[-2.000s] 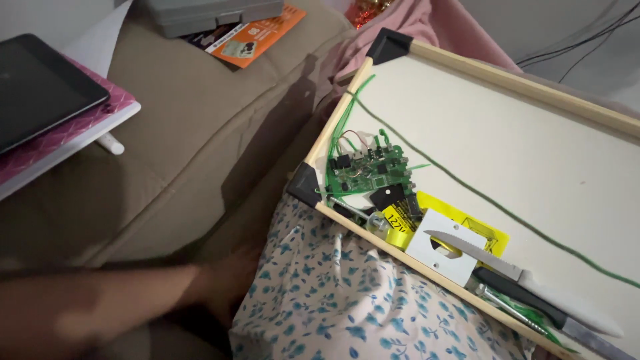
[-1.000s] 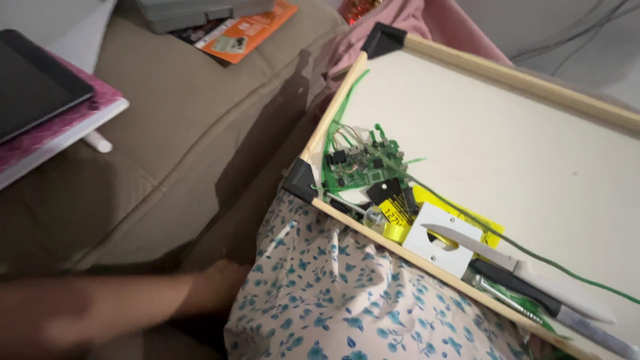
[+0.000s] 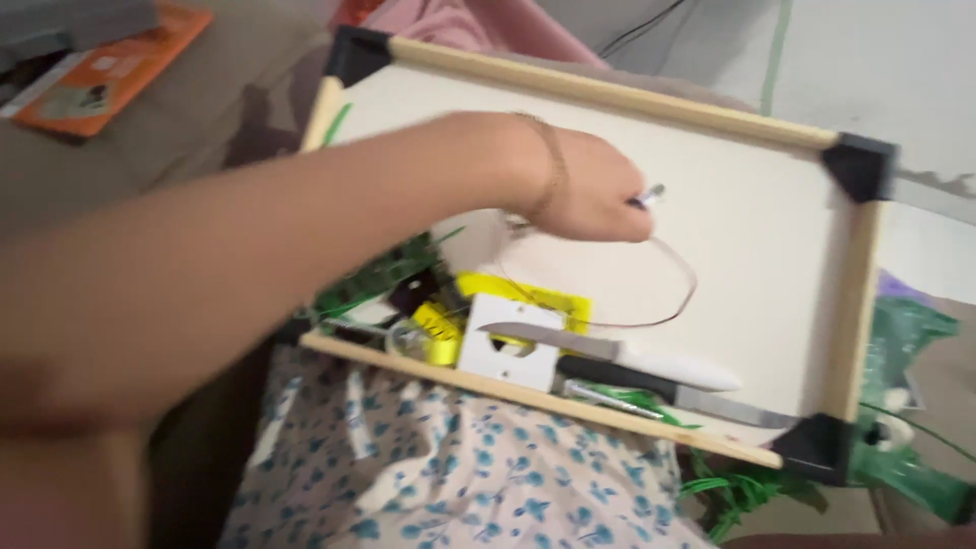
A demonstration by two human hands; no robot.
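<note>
My left hand [image 3: 595, 187] reaches from the left over a shallow wood-framed tray [image 3: 610, 88] with black corners. Its fingers are closed on a small part with a shiny metallic tip [image 3: 656, 192]; blur hides what kind. A thin wire [image 3: 690, 286] loops below the hand over the white tray bottom. My forearm partly covers green circuit boards [image 3: 389, 267]. Along the near side lie a white plate with a cutout [image 3: 476, 335], yellow pieces [image 3: 579, 309], a white-handled knife [image 3: 679, 367] and a black-handled knife [image 3: 625, 375]. My right hand is not in view.
The tray rests over floral fabric [image 3: 488, 465]. Green strands [image 3: 724, 492] and green plastic [image 3: 888, 366] lie beyond its right end. An orange printed packet [image 3: 107, 76] and a grey case [image 3: 76, 27] are at the upper left, pink cloth [image 3: 457, 23] behind.
My left hand has moved from beside the fabric to over the tray and now holds a small part. The long green cord no longer lies across the tray. The view has shifted right.
</note>
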